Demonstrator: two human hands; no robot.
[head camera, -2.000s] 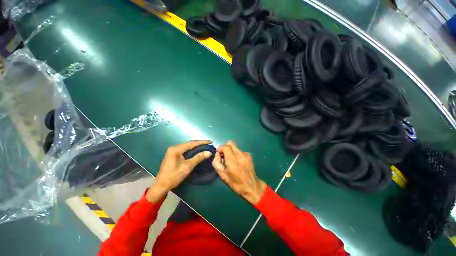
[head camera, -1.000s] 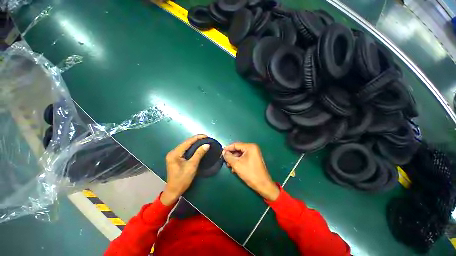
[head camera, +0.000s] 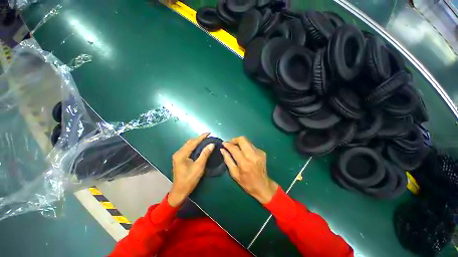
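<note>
A round black ear pad (head camera: 216, 161) is held between both my hands just above the green bench near its front edge. My left hand (head camera: 190, 164) grips its left side, thumb on top and fingers behind the rim. My right hand (head camera: 245, 163) has its fingertips on the right part of the rim. The fingers hide part of the pad, and any mounting ring in it cannot be made out.
A large pile of black ear pads (head camera: 296, 68) lies at the right. A black lacy heap (head camera: 427, 221) is at the far right. A clear plastic bag (head camera: 65, 125) with black pads inside hangs at the left edge, and a crinkled clear strip (head camera: 145, 119) runs onto the bench.
My right hand has gone from a pinch at the rim's edge to fingers laid over the right side of the pad. The view has shifted slightly.
</note>
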